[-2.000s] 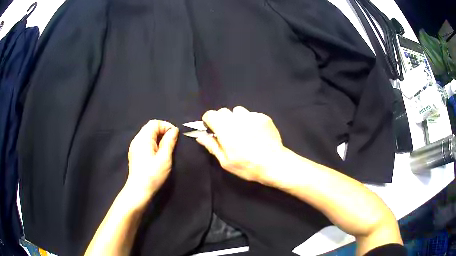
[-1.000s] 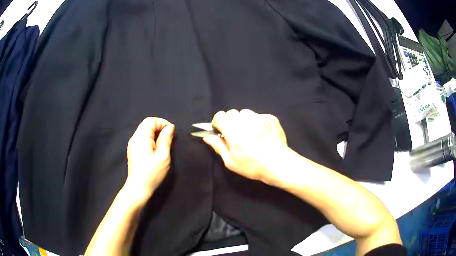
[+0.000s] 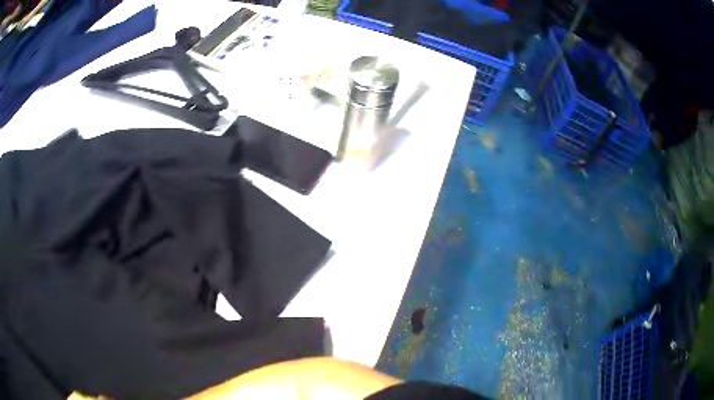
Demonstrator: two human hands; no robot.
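The black suit jacket (image 3: 117,281) lies on the white tabletop (image 3: 360,266), filling the left and lower left. Its sleeve (image 3: 270,250) points right, with a small white gap of table showing beside it. My right forearm crosses the bottom edge, with a black cuff behind it. Only a small bit of skin of my right hand (image 3: 82,397) shows at the bottom left; its fingers are cut off by the frame edge. The thread snips are not visible. My left hand is out of the picture.
A steel flask (image 3: 366,113) stands near the table's right side, beside a flat black object (image 3: 283,153). Black hangers (image 3: 168,78) and navy cloth (image 3: 66,55) lie at the back left. Blue crates (image 3: 599,117) stand on the blue floor (image 3: 501,258).
The view has swung right, bringing the flask, hangers, floor and crates into sight. My left hand and the snips have left the picture, and my right hand is almost out of it.
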